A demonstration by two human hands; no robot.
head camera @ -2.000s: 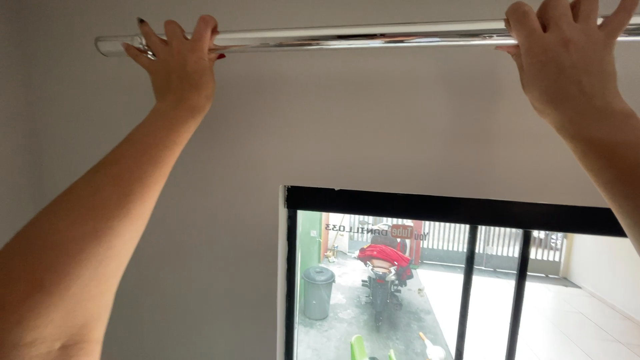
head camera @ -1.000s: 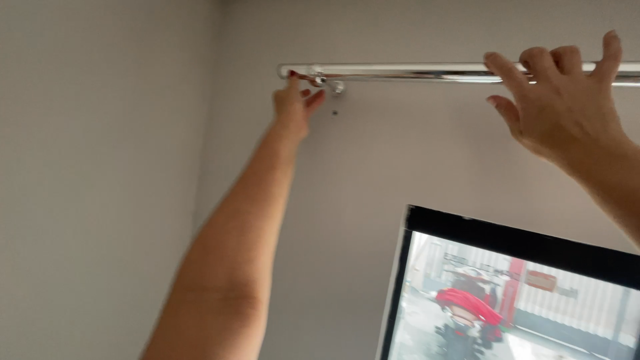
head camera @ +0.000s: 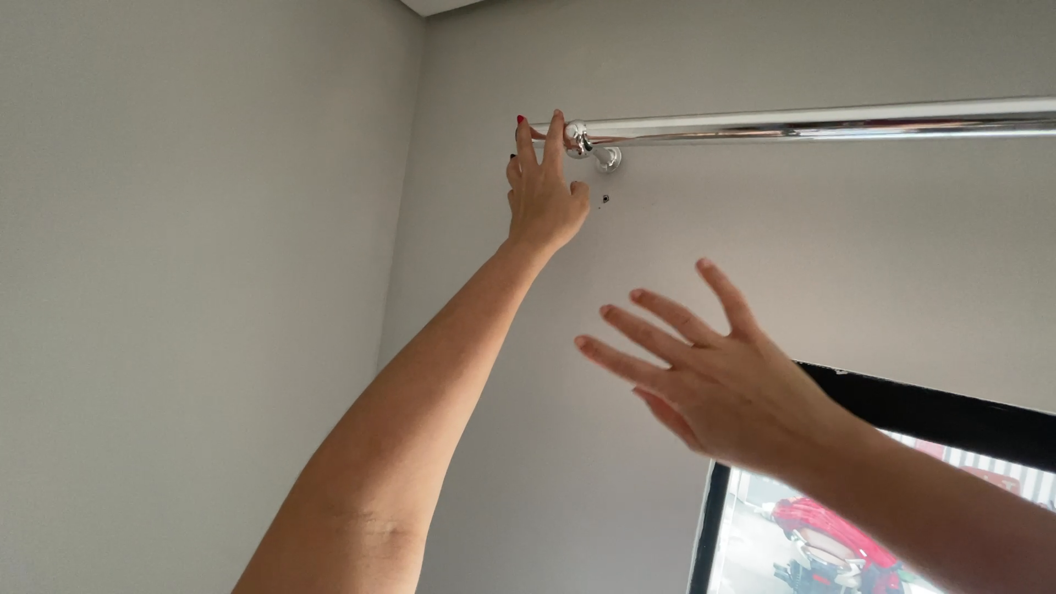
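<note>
A shiny chrome curtain rod (head camera: 792, 122) runs across the wall from near the corner to the right edge of view. Its left part rests in a round chrome bracket ring (head camera: 577, 139), whose arm leads to a wall flange (head camera: 609, 159). My left hand (head camera: 544, 186) is raised to the rod's left end, fingers against it just left of the ring; whether they grip it is hard to tell. Lower down, my right hand (head camera: 693, 371) is in the air with its fingers spread, holding nothing and apart from the rod.
Below the flange is a small dark hole (head camera: 605, 199) in the grey wall. A black-framed window (head camera: 932, 421) stands at lower right, with a motorcycle under a red cover (head camera: 833, 532) outside. The corner with the side wall (head camera: 247, 206) lies left of the rod.
My right hand has come off the rod and dropped below it. My left hand stays at the rod's left end. The view has shifted left and up.
</note>
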